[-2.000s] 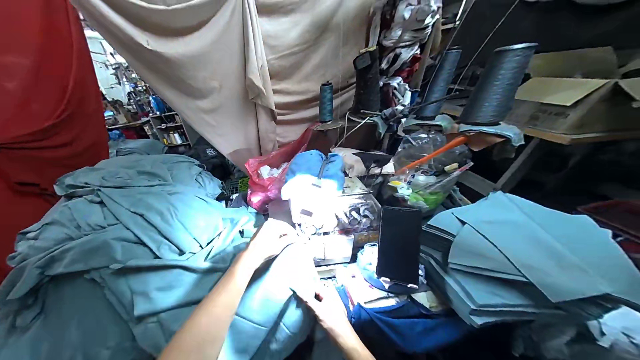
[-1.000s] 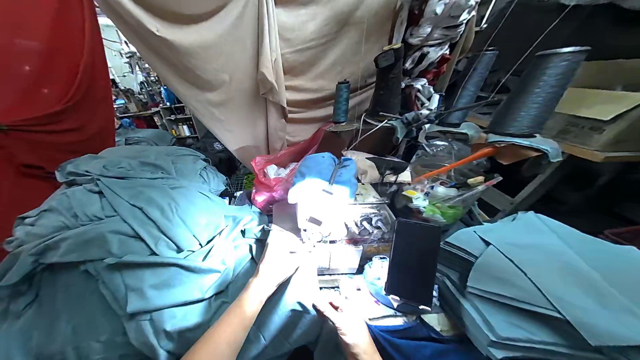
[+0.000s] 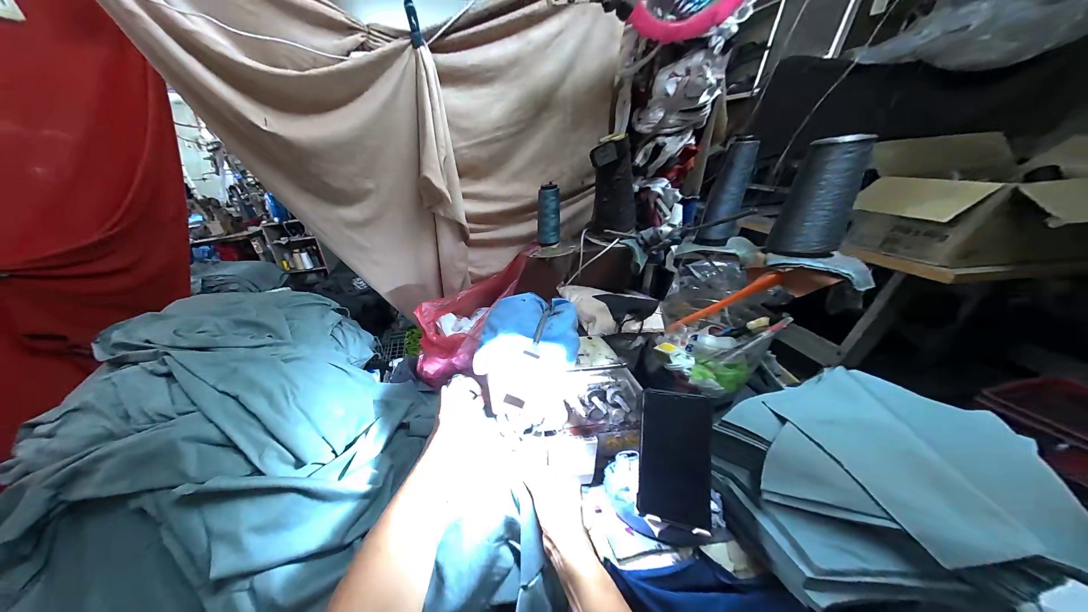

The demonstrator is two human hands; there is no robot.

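Under a glaring lamp at the centre stands a sewing machine (image 3: 535,382), its head partly draped with blue cloth. My left hand (image 3: 461,404) is raised against the machine's left side; glare hides its fingers. Lower and to the right, my right hand (image 3: 548,484) lies at the grey-green fabric (image 3: 480,544) in front of the machine, its fingertips washed out by the light. The fabric hangs down between my forearms. Whether either hand grips anything cannot be made out.
Crumpled grey-green fabric (image 3: 255,442) is heaped at left, cut panels (image 3: 901,476) are stacked at right. A dark phone-like panel (image 3: 676,459) stands beside the machine. Behind are thread cones (image 3: 820,195), a pink plastic bag (image 3: 455,331), a clear bag holding scraps (image 3: 714,357) and a cardboard box (image 3: 926,221).
My left hand has moved up beside the machine head. My right hand has come closer to the machine's front, and fabric now hangs between my forearms. The view has shifted somewhat.
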